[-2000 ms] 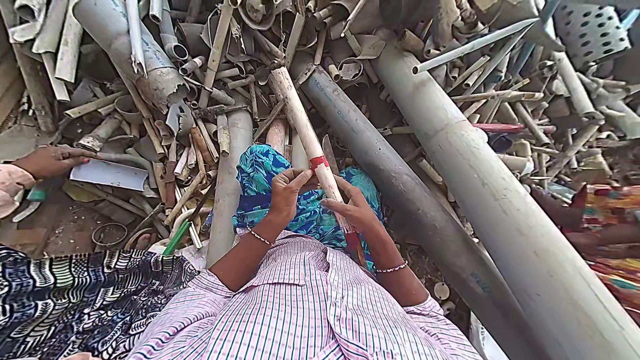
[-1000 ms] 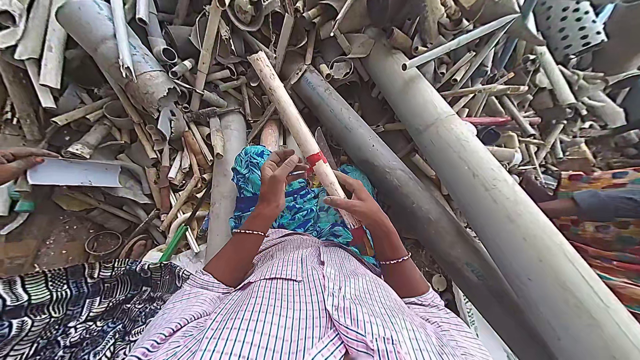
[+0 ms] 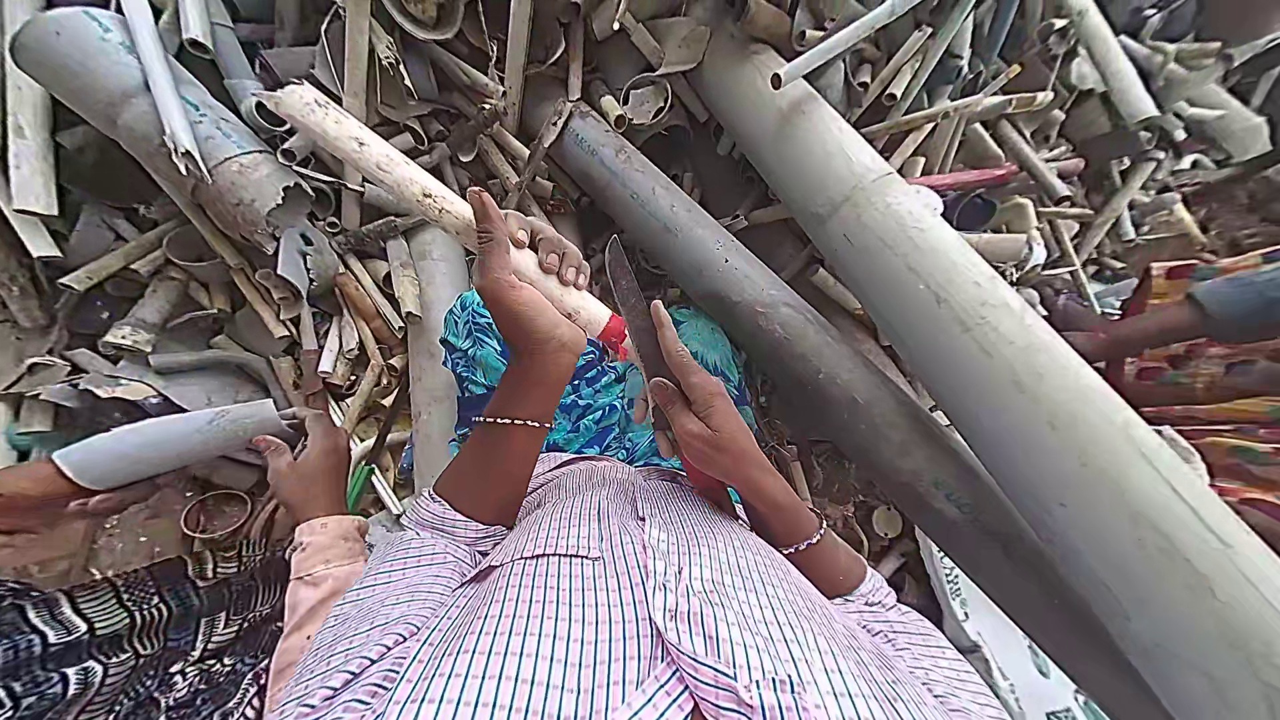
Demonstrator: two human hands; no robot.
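Note:
My left hand is closed around a whitish plastic pipe that slants from the upper left down to my lap. Red tape or a red band circles the pipe near its lower end. In my right hand is a knife with a dark, worn blade, its tip pointing up beside the pipe. The handle is mostly hidden by my fingers. Beneath both hands lies blue floral cloth over my lap.
Large grey pipes run diagonally at my right. Broken pipe pieces are heaped ahead and to the left. At the left, a co-worker's hands hold a curved light-grey piece. Another person's arm shows at the right edge.
My left hand has moved from the red band up the pipe and grips it there. My right hand has let go of the pipe and now holds the knife. The co-worker's hands have come farther into view.

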